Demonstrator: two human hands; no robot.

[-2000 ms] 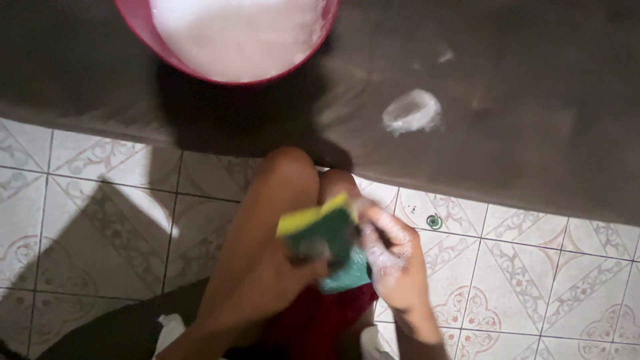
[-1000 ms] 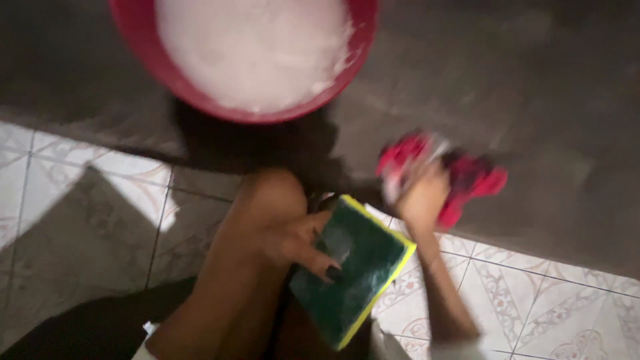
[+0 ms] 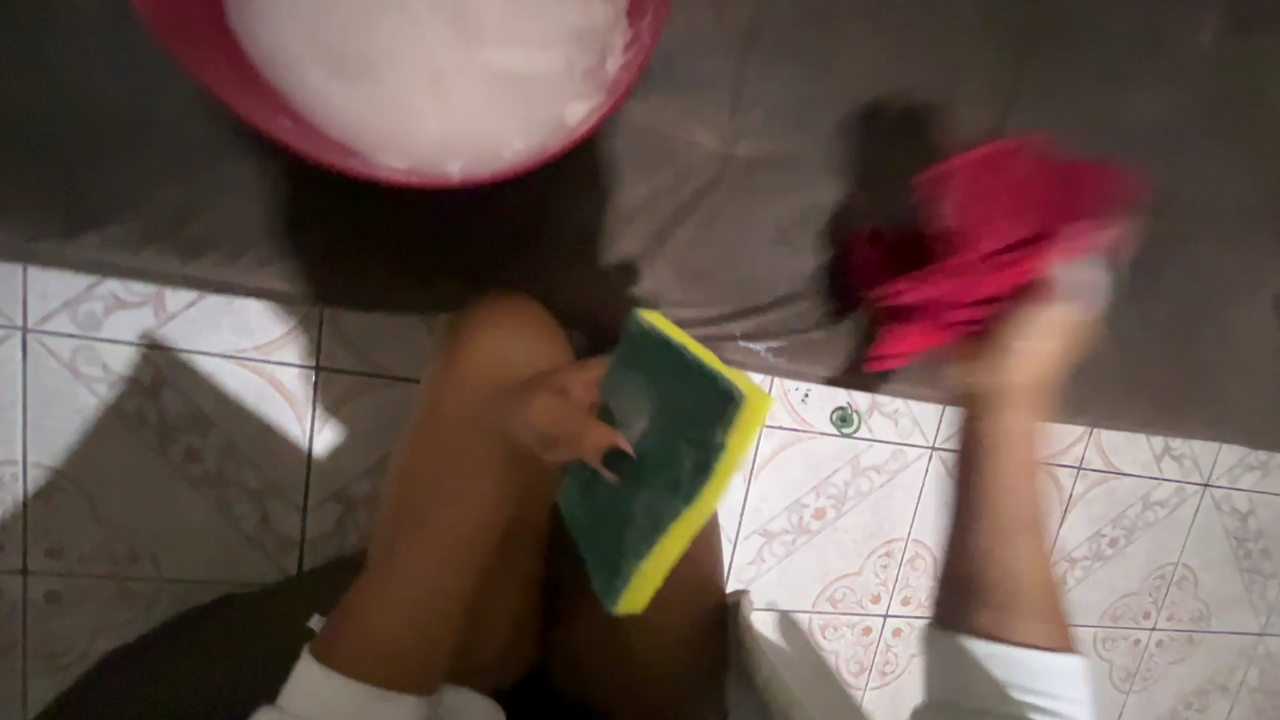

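Between the thumb and fingers of my left hand (image 3: 575, 420) is a large sponge (image 3: 665, 465), its dark green scouring side facing up and its yellow foam edge at the right. It hangs over my knees. My right hand (image 3: 1050, 320), blurred, is closed on a bunched red cloth (image 3: 1020, 225) above the dark fabric surface (image 3: 740, 210) at the right. The fingers of that hand are partly hidden by the blur and the cloth. At the upper left stands a red basin (image 3: 310, 140) holding white, foamy liquid (image 3: 430, 80).
My bent knees (image 3: 510, 345) are just below the edge of the dark fabric surface. Patterned floor tiles (image 3: 830, 510) lie below, with a small green coiled item (image 3: 845, 419) on them. Dark shadows fall beside the basin and across the tiles at the left.
The foam patch seen earlier on the dark fabric no longer shows as it did. The red cloth in my right hand has moved to the right and up since one second ago. My left hand still holds the sponge.
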